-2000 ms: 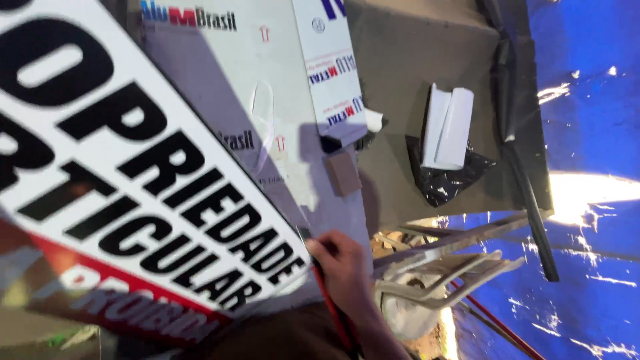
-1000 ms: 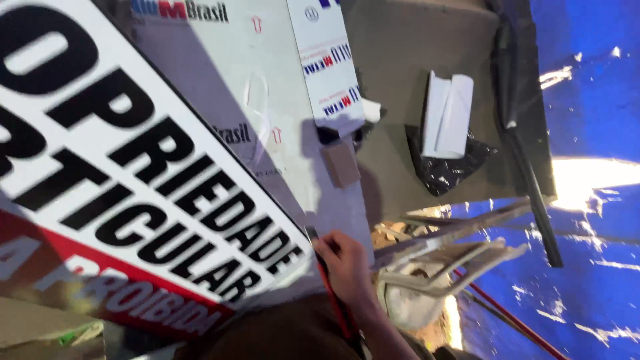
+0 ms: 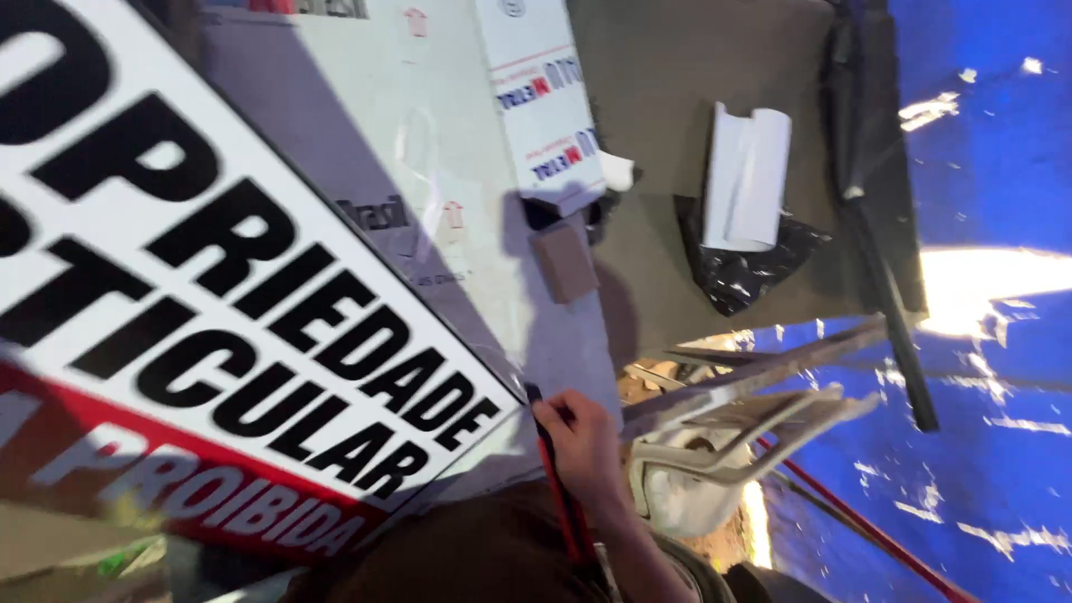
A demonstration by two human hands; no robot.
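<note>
A large white sign panel [image 3: 276, 276] with bold black lettering and a red lower band fills the left side, tilted down to the right. My right hand [image 3: 578, 435] is at its right-hand corner, with bent fingers around a narrow red and black strip [image 3: 554, 486] that runs down toward my body. What this strip is, I cannot tell. Beneath the panel lies a board in printed white protective film [image 3: 452, 134]. A small brown block [image 3: 566, 263] rests on the board above my hand, close to the end of a long white printed box [image 3: 548, 109]. My left hand is out of view.
Rolled white paper [image 3: 745, 180] lies on black plastic [image 3: 737, 268] on the brown surface. A dark tube [image 3: 892, 318] hangs over its right edge. Lower right are a metal bar [image 3: 754, 377], a pale plastic chair [image 3: 703, 469], a red pole [image 3: 871, 523] and a shiny blue sheet [image 3: 988, 419].
</note>
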